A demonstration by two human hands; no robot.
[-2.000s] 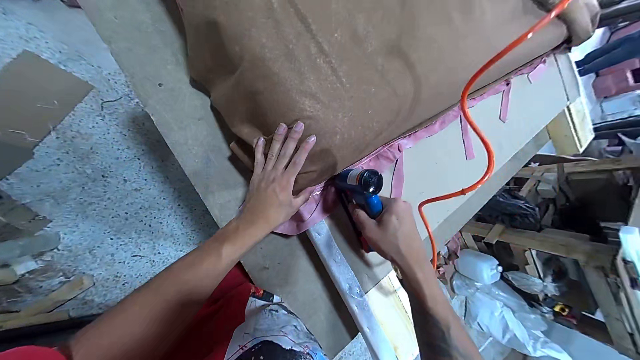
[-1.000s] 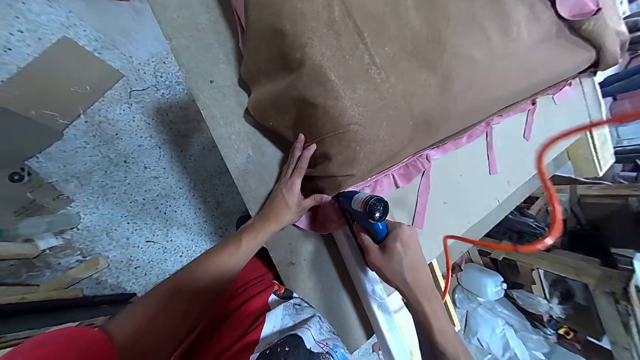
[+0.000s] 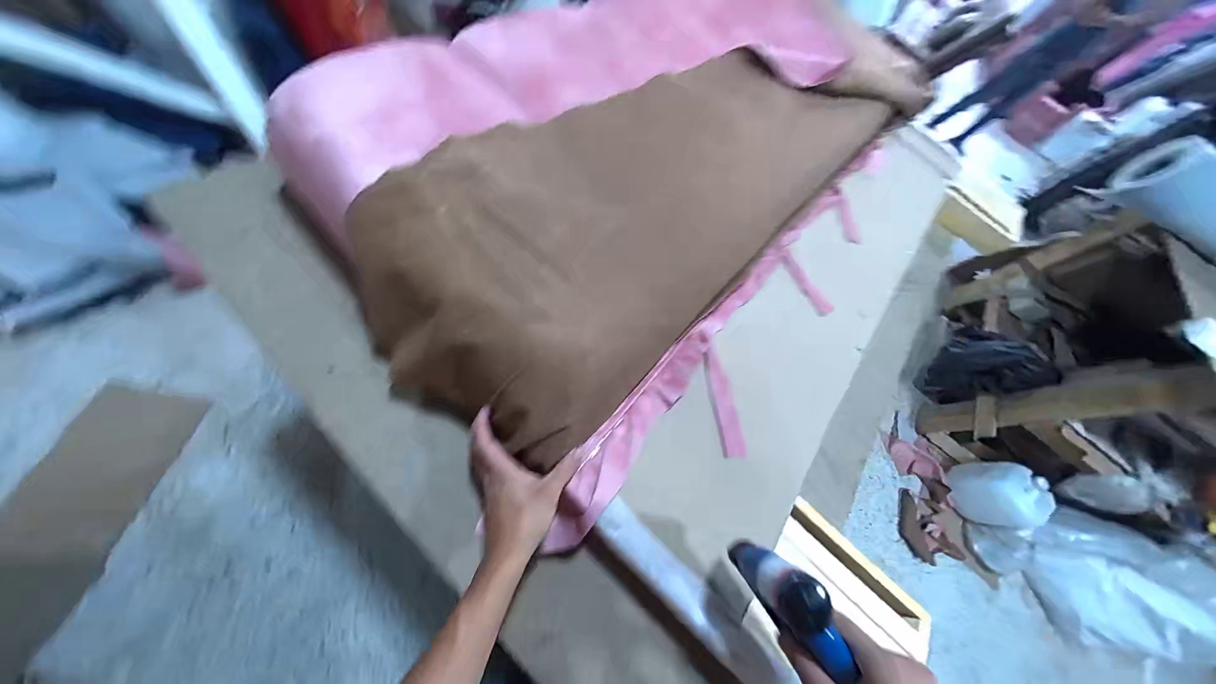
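Observation:
Brown fabric (image 3: pixel 608 228) covers an upholstered piece, with pink upholstery (image 3: pixel 399 104) showing along its far side. A pink trim edge (image 3: pixel 655 408) with loose strips runs down its right side. My left hand (image 3: pixel 518 489) presses on the near corner, where brown and pink meet, thumb and fingers spread. My right hand (image 3: pixel 869 655), partly cut off by the lower frame edge, grips a blue and black pneumatic staple gun (image 3: pixel 793 603), held apart from the fabric to the lower right. A pale metal or wooden bar (image 3: pixel 665 570) extends from under the near corner.
The piece lies on a board-topped table (image 3: pixel 760 380). At right are a wooden frame (image 3: pixel 1073 389), a white plastic jug (image 3: pixel 999 494) and clear plastic sheeting (image 3: pixel 1121 579). Flat cardboard (image 3: pixel 104 475) lies on the floor at left.
The staple gun in my right hand has moved away from the pink edge at the near corner, toward the lower right. My left hand remains at that corner. The view has shifted widely.

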